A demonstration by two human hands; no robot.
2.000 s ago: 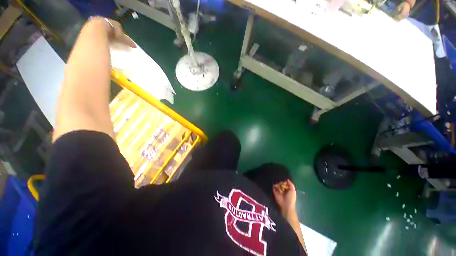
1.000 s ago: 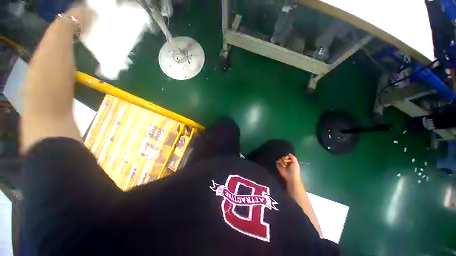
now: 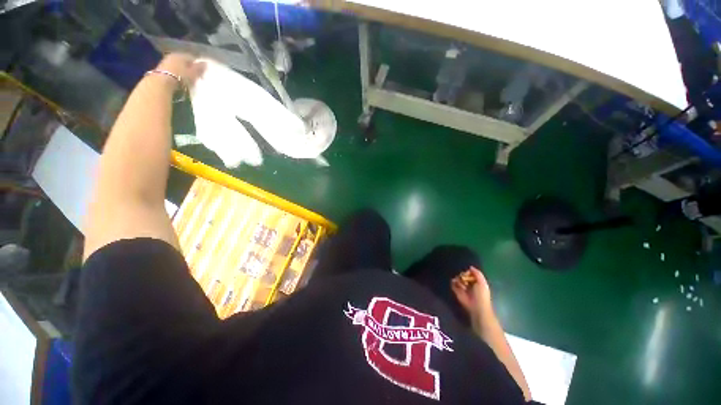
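My left hand [image 3: 188,70] is at the upper left, arm stretched out, closed on one end of a limp white cloth piece [image 3: 237,111]. The cloth hangs in two blurred strips beyond the yellow trolley rim, partly over the pale round fan base. My right hand [image 3: 469,286] is small, at the lower right beside my dark-clothed leg, with its fingers curled. A thin metal tool showed at this fist in the earlier frames; it can hardly be made out now.
A yellow-framed trolley [image 3: 253,190] with a slatted bed stands at my left. A white table [image 3: 537,24] spans the top right. A pale round base [image 3: 318,126] and a black fan base [image 3: 551,232] stand on the green floor. A white board [image 3: 545,366] lies low right.
My left hand still grips the white cloth, which has swung down and to the right from its bunched shape and now hangs in two strips. My right hand keeps its curled pose.
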